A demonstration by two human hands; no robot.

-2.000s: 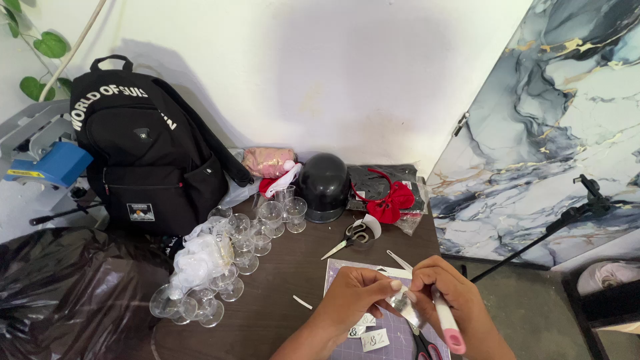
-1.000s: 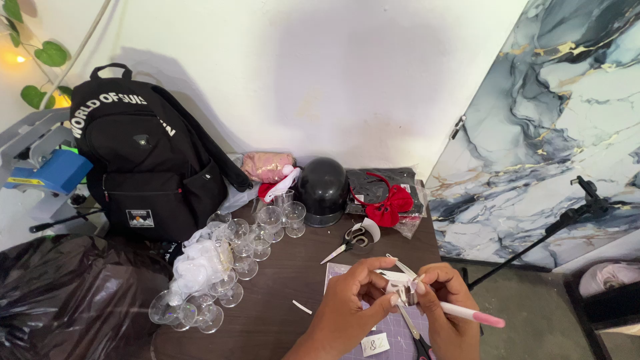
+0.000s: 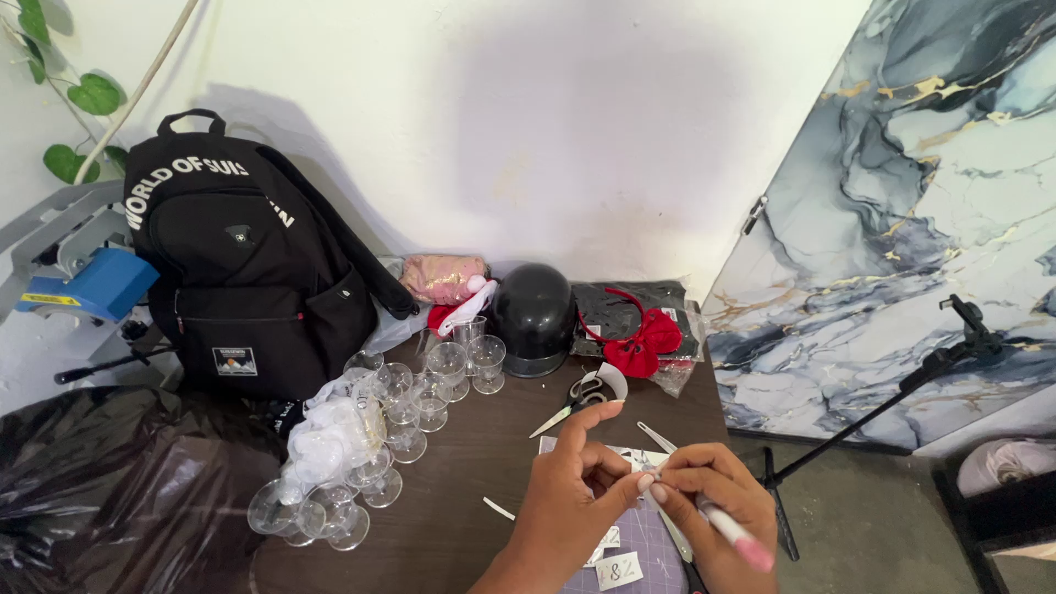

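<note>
Near the bottom centre, my left hand (image 3: 582, 487) and my right hand (image 3: 718, 511) meet at the fingertips, pinching a small pale piece (image 3: 652, 476) mostly hidden by the fingers. A white pen-like tool with a pink end (image 3: 730, 532) is also held in my right hand. Below them lies a purple gridded cutting mat (image 3: 648, 540) with small white cards bearing print (image 3: 619, 570). A pair of scissors (image 3: 678, 532) is partly covered by my right hand. White tweezers or a similar slim tool (image 3: 656, 436) show just beyond the fingers.
Other scissors (image 3: 577, 403) lie beside a tape roll (image 3: 612, 379). Clear stemmed cups (image 3: 396, 421) stand in clusters at left, before a black backpack (image 3: 239, 264). A black helmet (image 3: 535, 320) and a red bow headband (image 3: 648, 342) are at the back. A tripod (image 3: 866, 412) stands right.
The left index finger has lifted away from the small piece, while both hands' fingertips stay together. The pink-ended tool now tilts more steeply down to the right than one second ago.
</note>
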